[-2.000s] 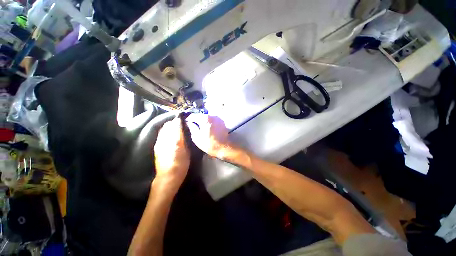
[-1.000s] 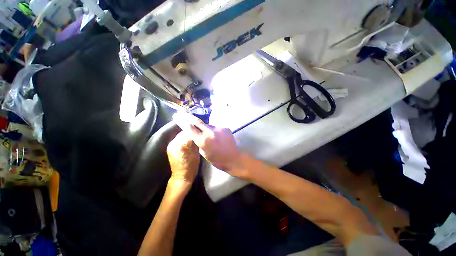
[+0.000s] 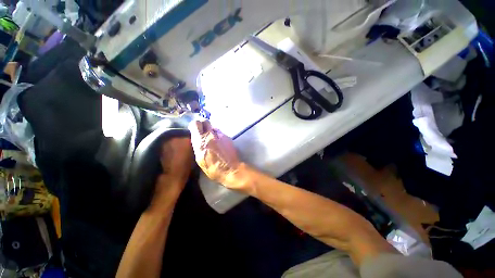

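The black garment [image 3: 81, 157] covers the left of the machine bed and hangs down over the lap. The white sewing machine [image 3: 249, 32] stands above it, with the presser foot and needle area [image 3: 187, 103] in bright light. My right hand [image 3: 214, 152] pinches the garment's edge just below the presser foot, thumb and fingers together. My left hand [image 3: 176, 157] is beside it on the left, partly under a fold of the cloth, its fingertips hidden. The needle itself is too small and glaring to make out.
Black-handled shears [image 3: 309, 89] lie on the machine bed [image 3: 358, 103] to the right. A small compartment tray [image 3: 431, 38] is at the table's right end. White scraps [image 3: 434, 130] hang below it. A clear plastic bag [image 3: 16, 114] and a yellow patterned bundle [image 3: 24, 193] are at far left.
The view has shifted, so the machine and shears appear further left. My hands, earlier close together at the presser foot, are now apart; my left hand has gone partly under the cloth fold.
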